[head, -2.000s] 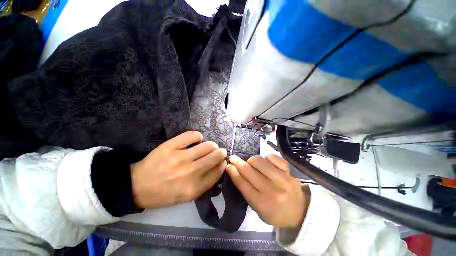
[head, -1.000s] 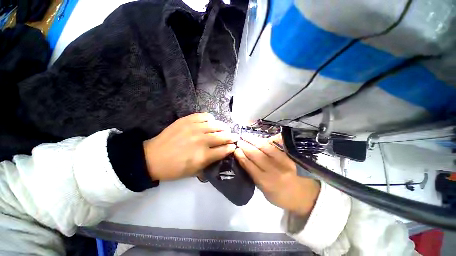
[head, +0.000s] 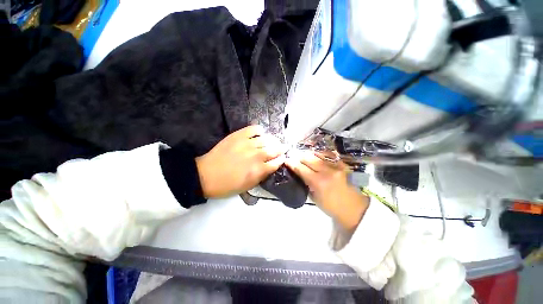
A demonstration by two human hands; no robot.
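A dark garment (head: pixel 155 83) with a faint mottled pattern spreads left of the sewing machine (head: pixel 333 83). Its edge lies under the needle area, where bright glare hides detail. My left hand (head: pixel 241 163) grips the cloth at the near end of the seam, fingertips just left of the presser foot area. My right hand (head: pixel 327 184) pinches the same edge, its fingertips touching or nearly touching the left ones. A dark band (head: pixel 292 191) loops out below both hands onto the white table. The needle cannot be made out.
The white table (head: pixel 208 231) has a grey, ruler-marked front edge (head: pixel 238 264). A black rectangle (head: pixel 398 176) and a cable lie right of the needle area. An orange and black object (head: pixel 524 208) is at far right. Blue plastic (head: pixel 122 285) and a red object (head: pixel 494 289) show below the table.
Both hands and the cloth have moved up towards the needle area, and the hanging band loop is shorter. The view has shifted, showing more of the machine head. A thick black cable has left the foreground.
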